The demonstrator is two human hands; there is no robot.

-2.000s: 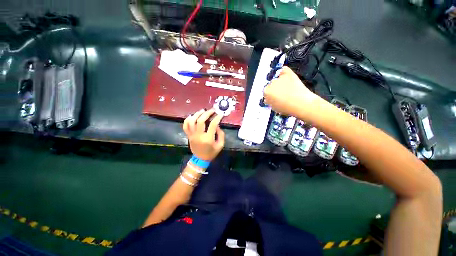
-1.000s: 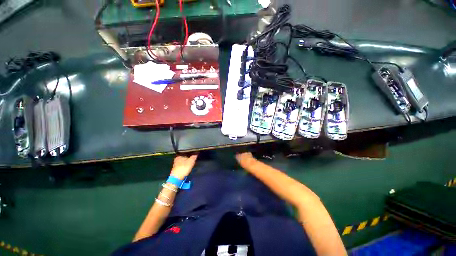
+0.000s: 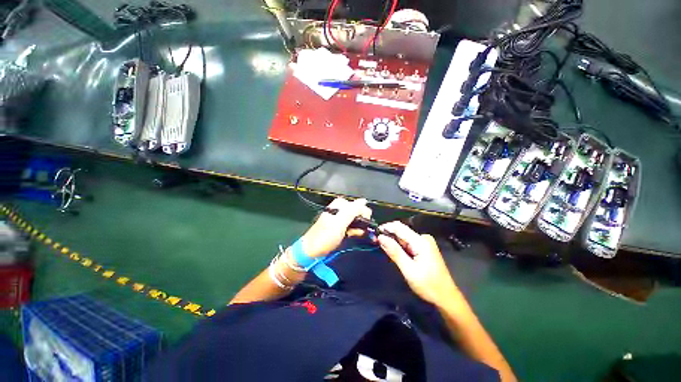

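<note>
My left hand (image 3: 337, 225) and my right hand (image 3: 411, 254) are close together in front of the bench edge, above my lap. Both are closed on a small black connector (image 3: 365, 223) between them. A thin black cable (image 3: 302, 181) runs from the front of the red test box (image 3: 343, 112) down to my left hand. The box has a round dial with a black knob (image 3: 381, 130). Several open units (image 3: 529, 175) with exposed circuit boards stand in a row right of the white power strip (image 3: 440, 127). Black plugs sit in the strip.
A blue pen (image 3: 342, 83) and white paper (image 3: 317, 69) lie on the box. Three grey units (image 3: 153, 108), one open, lie at the left. Black cords (image 3: 523, 82) are heaped behind the right units. A blue crate (image 3: 86, 339) stands on the floor at lower left.
The right hand left the power strip and the left hand left the box's dial. Both came down below the bench edge, then together on the connector. The view has turned left.
</note>
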